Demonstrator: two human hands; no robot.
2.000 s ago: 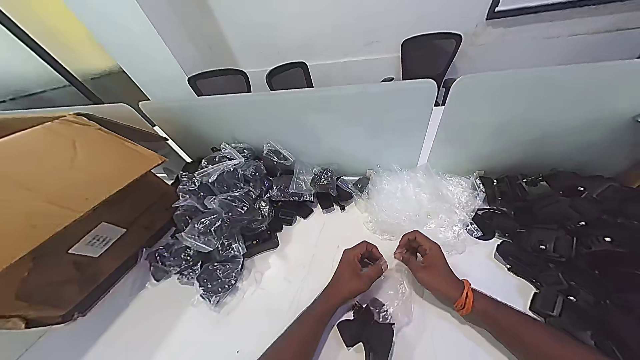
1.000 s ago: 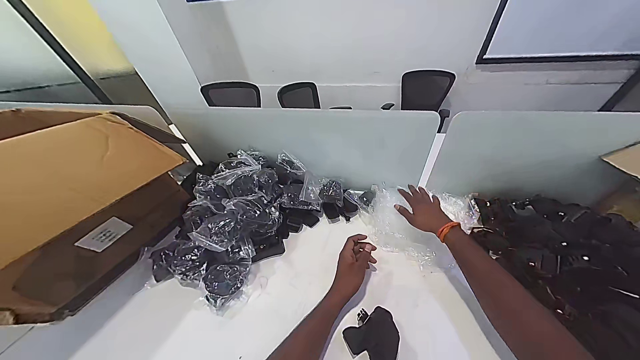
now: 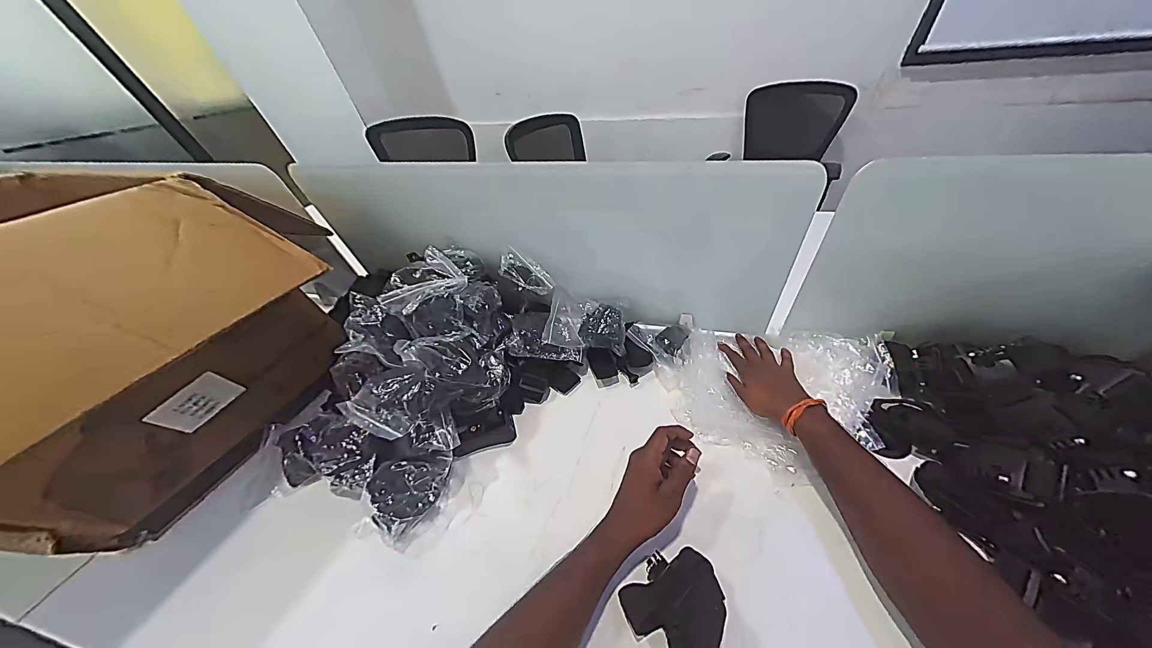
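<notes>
My right hand [image 3: 763, 376], with an orange band at the wrist, lies spread on a pile of clear plastic bags [image 3: 832, 369]. Fingers curled, my left hand [image 3: 660, 481] is over the white table just left of that pile; whether it holds anything cannot be told. Nearer to me lies a single black item [image 3: 679, 598], unbagged, on the table. Black items in clear zip bags [image 3: 432, 360] are heaped to the left, and a large heap of loose black items [image 3: 1035, 450] covers the right side.
An open cardboard box [image 3: 153, 315] with a white label stands at the left edge. Frosted partition panels [image 3: 558, 234] run along the back of the white table [image 3: 504, 558]. Several black chairs [image 3: 796, 121] are behind them.
Two seconds ago both hands were together at a clear bag above the black item. My right hand has since moved away to the bag pile, and the black item lies uncovered.
</notes>
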